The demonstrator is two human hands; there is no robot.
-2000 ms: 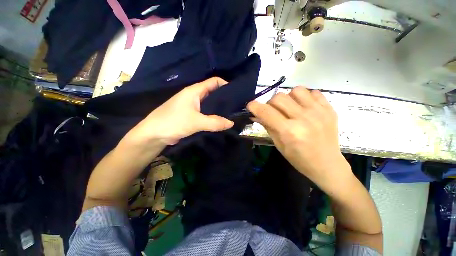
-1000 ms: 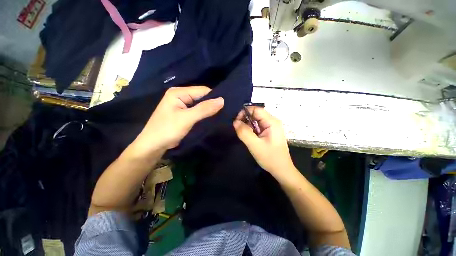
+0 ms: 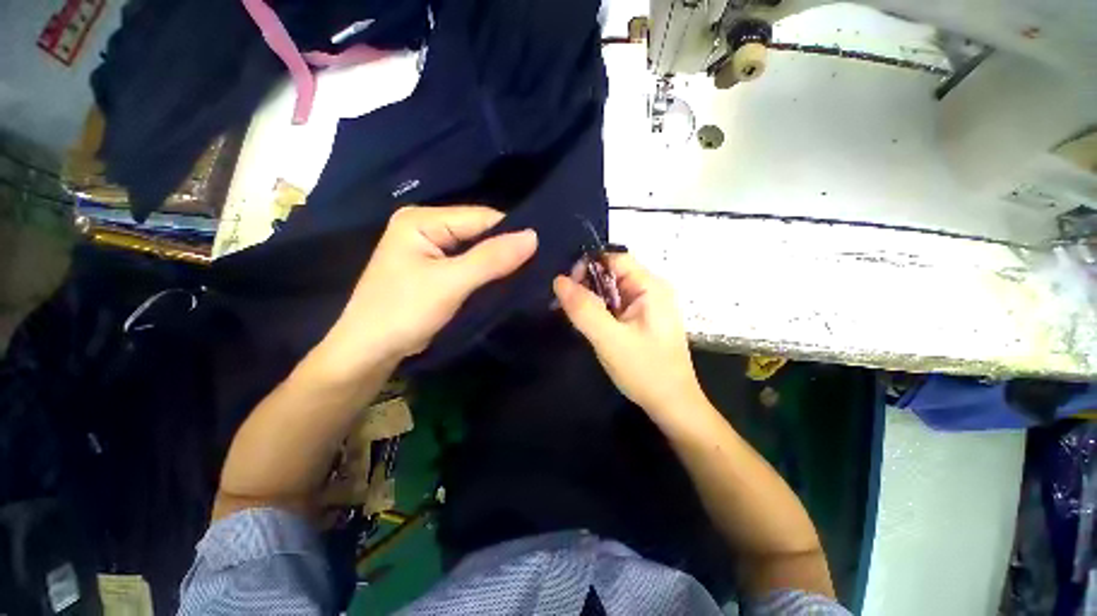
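Note:
A navy-black garment piece (image 3: 529,181) lies over the table and its front edge and hangs onto the lap, with a small white mark on it. My left hand (image 3: 439,277) pinches the cloth between thumb and fingers, some fingertips hidden in a fold. My right hand (image 3: 632,319) holds small dark thread snips (image 3: 602,279) at the cloth's right edge, with the tips pointing up over the cloth. The presser foot and needle (image 3: 660,106) of the sewing machine stand behind and to the right, with no cloth under them.
The white table (image 3: 842,289) has a worn front edge. A pink strip (image 3: 289,60) lies among dark cloth at upper left. A dark garment pile (image 3: 132,397) is at left. Brown card pieces (image 3: 383,451) are below. Blue cloth (image 3: 962,403) lies under the table at right.
My right hand has drawn back from beside the bed to the cloth's edge and the snips now show in it. The dark strand it pinched earlier is gone from view. My left hand has shifted slightly left.

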